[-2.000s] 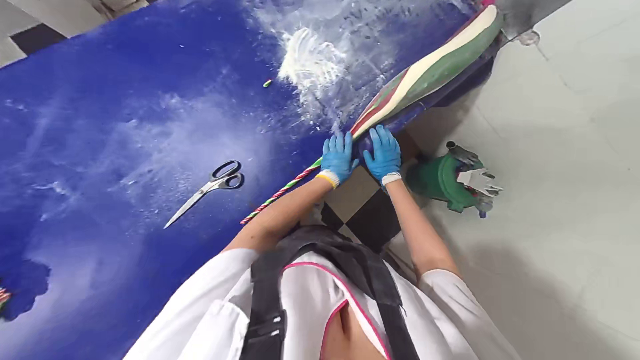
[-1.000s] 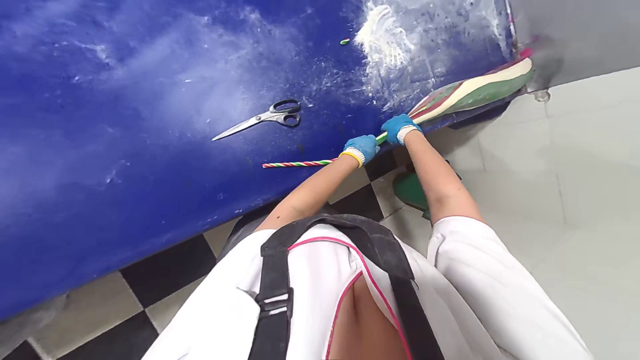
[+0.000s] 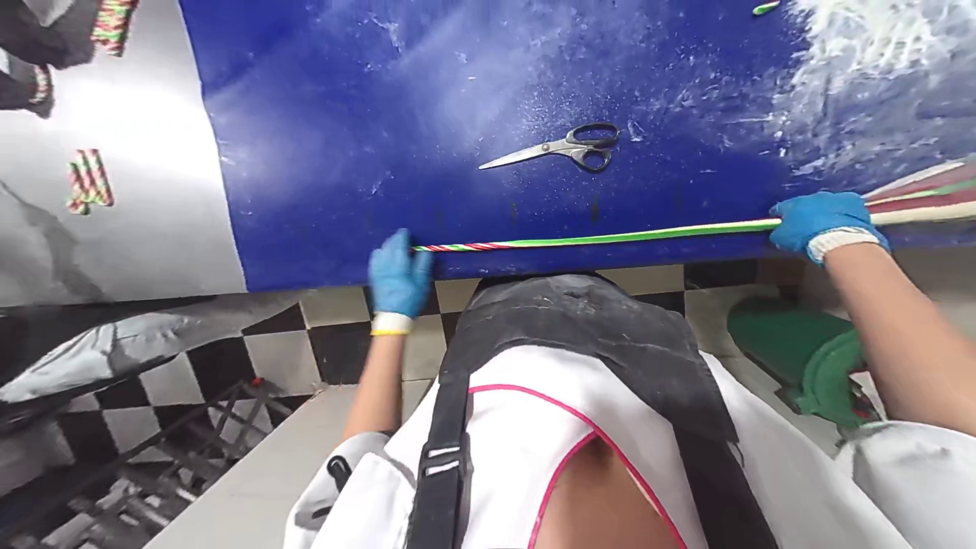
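A long striped candy rope [image 3: 610, 239], green, white and red, lies along the near edge of the blue table. Its left end is twisted; the middle runs nearly straight. My left hand [image 3: 399, 276], in a blue glove, is at that twisted end, fingers spread, palm down. At the right, my right hand [image 3: 827, 221], also gloved, is closed around the rope where it joins the thick candy mass [image 3: 934, 200], which runs out of view. Scissors [image 3: 568, 147] with black handles rest beyond the rope.
White powder [image 3: 877, 46] and a small candy piece [image 3: 765, 8] are at the far right. Short twisted candy sticks [image 3: 90, 181] lie on the pale surface at the left, near a co-worker's dark-gloved hands [image 3: 46, 38]. A green bin [image 3: 808, 358] stands on the floor below my right arm.
My hands, close together earlier, are now far apart, the left one at the rope's end. A longer straight green and white stretch shows between them. The view has shifted left.
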